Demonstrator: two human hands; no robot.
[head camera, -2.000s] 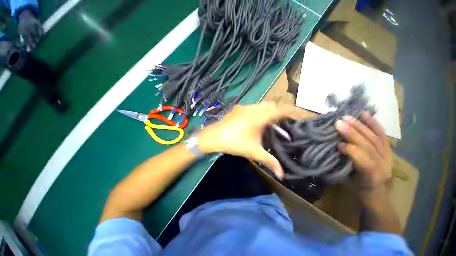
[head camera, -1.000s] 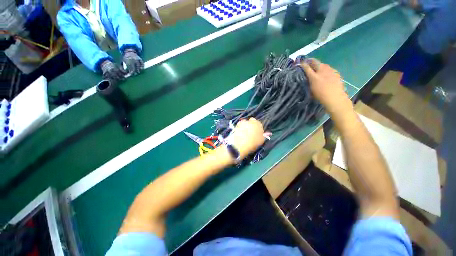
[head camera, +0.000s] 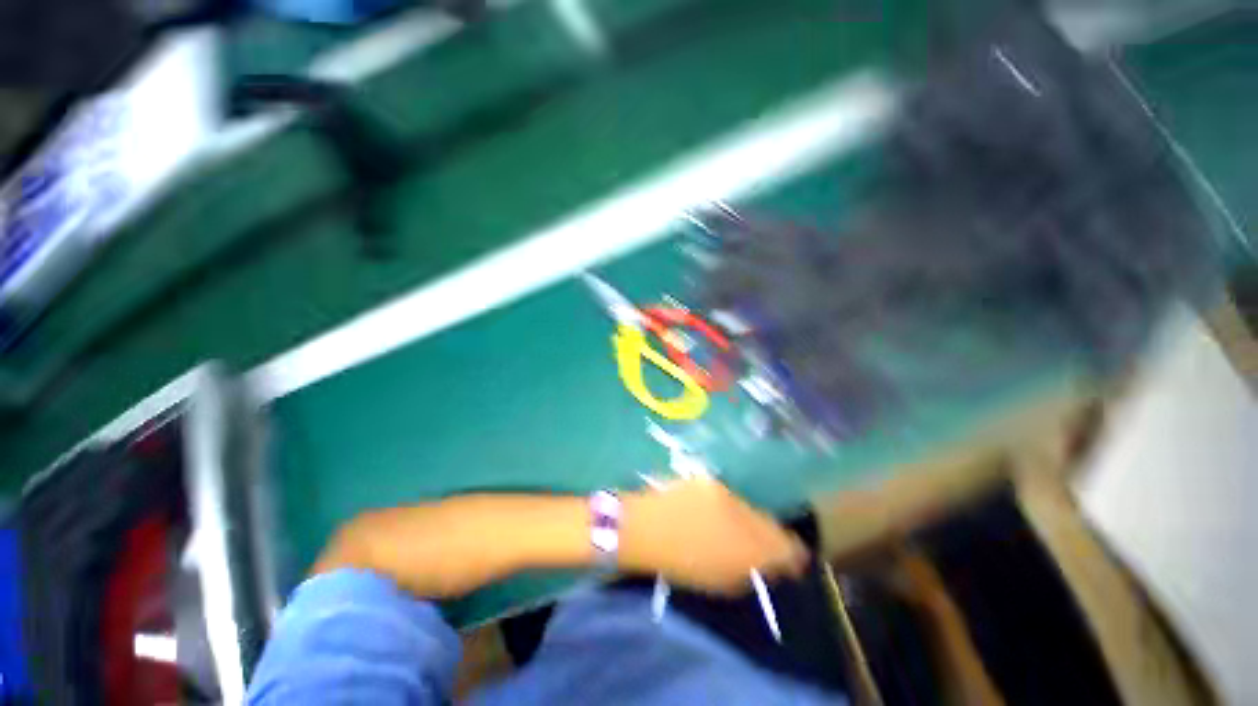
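Note:
The frame is strongly blurred. My left hand (head camera: 717, 541) is low at the near edge of the green bench (head camera: 428, 428), fingers pointing right. Thin white strips lie and hang beside it; whether it holds any cannot be told. My right hand is not in view. Scissors (head camera: 632, 361) with one yellow and one red loop lie on the bench above my left hand, blades towards the upper left. The pile of dark grey cable bundles (head camera: 1021, 207) lies at the right, its stripped ends with blue and white tips just right of the scissors.
An open carton (head camera: 917, 486) with a dark inside stands below the bench edge. A white board (head camera: 1173, 510) lies at the right. A framed tray (head camera: 210, 538) with black and red contents is at the left, and a white tray (head camera: 163, 117) with blue pieces is upper left.
My view has turned left. My left hand has left the cable ends for the near bench edge. My right hand has left the pile and the picture. The scissors are uncovered.

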